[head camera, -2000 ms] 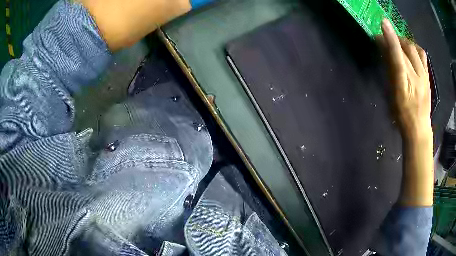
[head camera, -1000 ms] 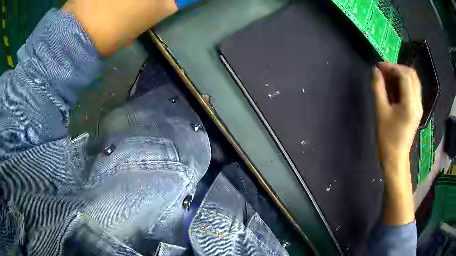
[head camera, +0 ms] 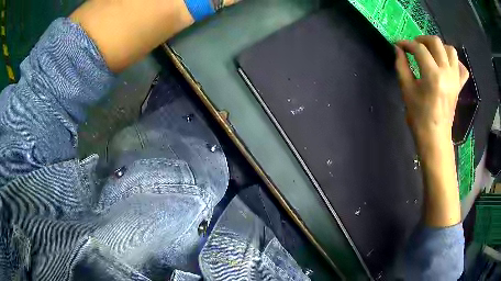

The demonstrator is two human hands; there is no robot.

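Note:
A green PCB panel [head camera: 387,19] lies on the black mat [head camera: 335,93] at the top right, partly cut off by the picture's edge. My right hand [head camera: 431,71] is over its near right end, with thumb and index finger bent together at the panel's edge. Whether something small is between the fingertips cannot be told. My left forearm with a blue wrist band [head camera: 200,7] crosses the top left. The left hand itself is beyond the top edge.
A black tray [head camera: 465,112] is just right of my right hand. Another green panel [head camera: 466,164] lies beyond my right forearm. Small light specks [head camera: 296,111] are scattered on the mat. A green rack-like object [head camera: 489,218] is at the right edge. The bench edge [head camera: 247,153] runs diagonally past my lap.
Over the last second my right hand has moved up and slightly left, onto the panel's end. The left forearm has shifted slightly, and more of the blue band shows.

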